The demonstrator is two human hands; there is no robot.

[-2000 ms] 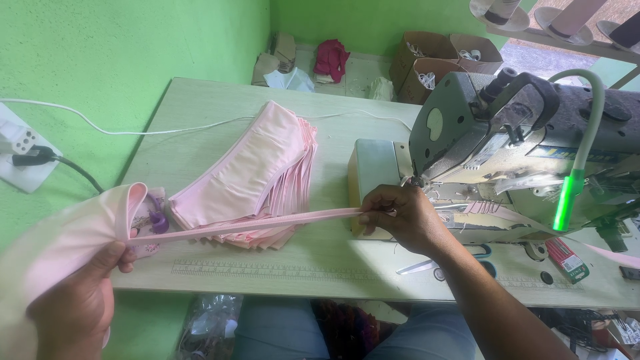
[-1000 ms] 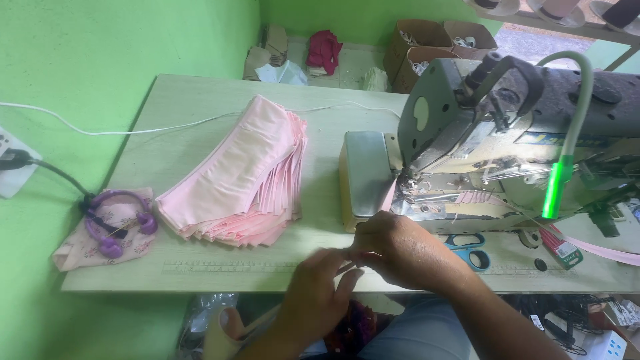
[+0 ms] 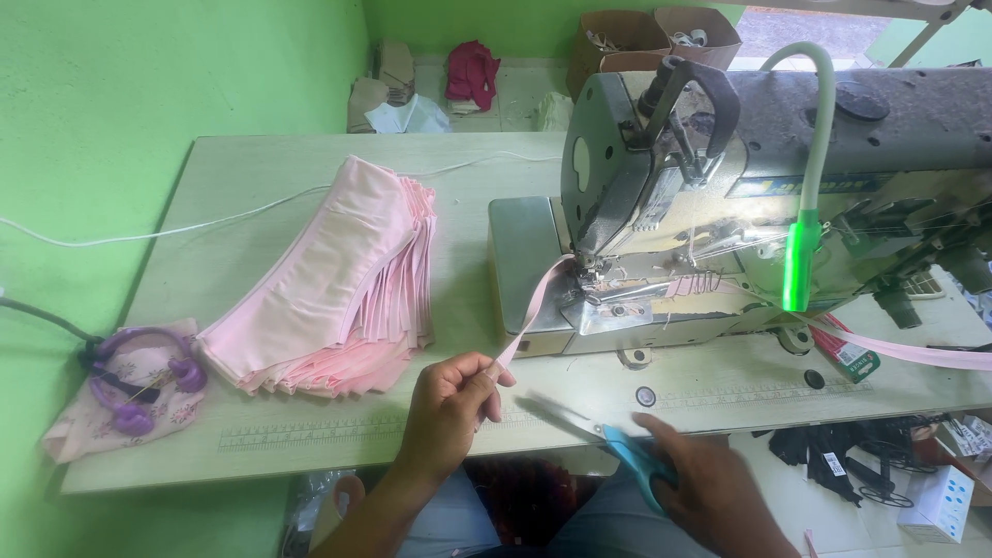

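My left hand [image 3: 453,407] pinches the end of a narrow pink fabric strip [image 3: 535,302], which runs up to the presser foot of an industrial sewing machine [image 3: 651,209]. Low at the right, my right hand [image 3: 697,484] holds blue-handled scissors [image 3: 637,465] by the handles, their blurred blades apart and pointing toward my left hand. More pink strip [image 3: 907,349] feeds into the machine from the right, through a wire guide. Left of the machine lies a fanned stack of pink fabric pieces [image 3: 325,263].
Purple headphones [image 3: 128,418] rest on floral cloth [image 3: 182,341] at the table's left corner. A glowing green lamp [image 3: 798,267] hangs before the machine. A red-and-green packet [image 3: 852,360] lies near the right front edge. Cardboard boxes [image 3: 620,39] stand behind the table.
My hands have moved apart since one second ago. The scissors, lying on the table then, are now in my right hand. The pale pink piece held by my left hand two seconds ago is gone from it.
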